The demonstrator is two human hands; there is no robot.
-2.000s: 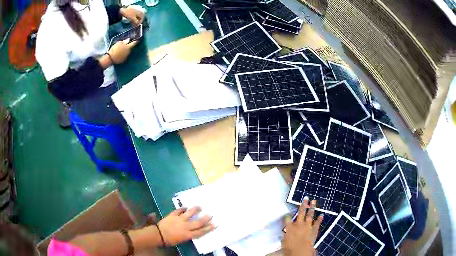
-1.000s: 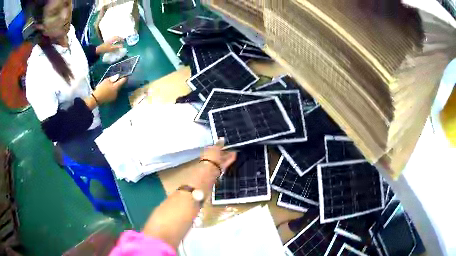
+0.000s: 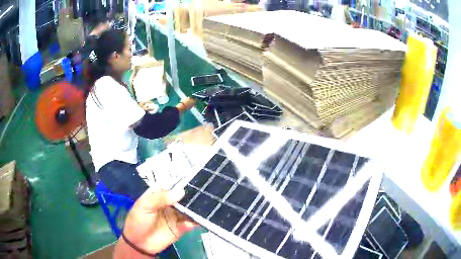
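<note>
A solar panel (image 3: pixel 273 189), black with pale grid lines and a thin light frame, is held up close to the camera, tilted, with bright glare streaks across it. My left hand (image 3: pixel 156 217) grips its left edge with the thumb near the corner. My right hand is not in view. Behind the panel, white sleeves (image 3: pixel 169 164) lie on the bench, partly hidden by it. More dark panels (image 3: pixel 230 103) lie piled further along the bench, and others (image 3: pixel 386 230) lie at the lower right.
Stacked brown cardboard sheets (image 3: pixel 349 81) and yellow tape rolls (image 3: pixel 414 83) stand on the white shelf at the right. A person (image 3: pixel 113 119) sits on a blue stool (image 3: pixel 113 202) at the bench's left side. An orange fan (image 3: pixel 60 112) stands behind.
My left hand has lifted a panel from the bench up close to the camera. The view has tilted up. My right hand, seen two seconds ago, is out of the picture.
</note>
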